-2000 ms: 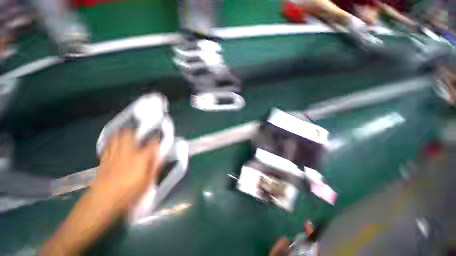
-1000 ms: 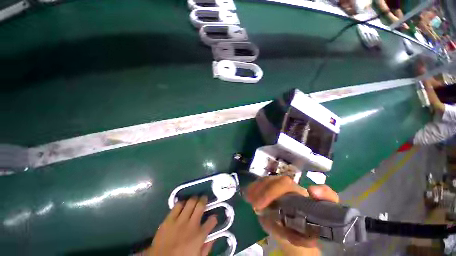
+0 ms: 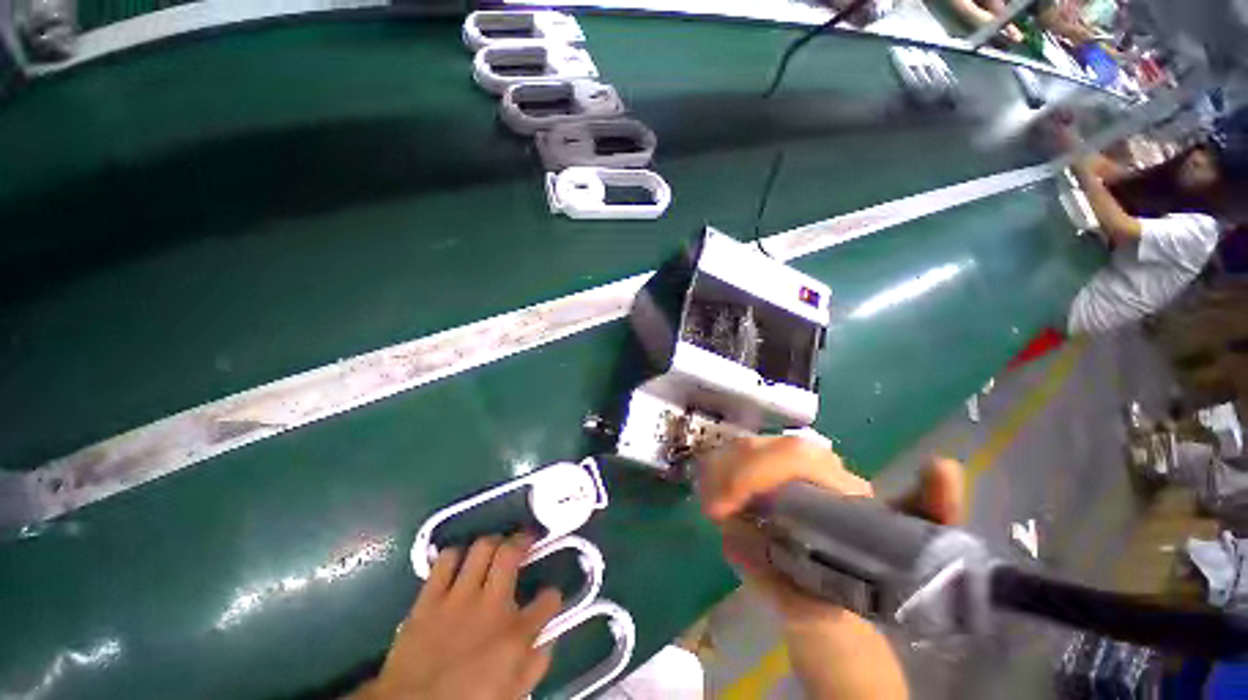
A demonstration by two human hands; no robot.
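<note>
Three white looped plastic housings (image 3: 560, 501) lie in a row on the green work surface at the lower centre. My left hand (image 3: 472, 622) rests on them with fingers spread over their loops. My right hand (image 3: 780, 513) is closed around the dark grey electric screwdriver (image 3: 855, 536), whose black cable runs off to the right. The screwdriver's tip is hidden behind my hand, at the front of the white and black screw feeder (image 3: 746, 335). Small screws show as specks in the feeder's open box.
Several white and greyer housings (image 3: 612, 194) lie in a column on the green belt (image 3: 342, 260) beyond the worn white strip (image 3: 356, 380). More housings (image 3: 924, 74) lie farther right. A person (image 3: 1150, 253) in a white top is at the right.
From one second ago, my right hand and the screwdriver have moved from beside the nearest housing to the feeder's front. My left hand stays on the housings. The view has shifted slightly.
</note>
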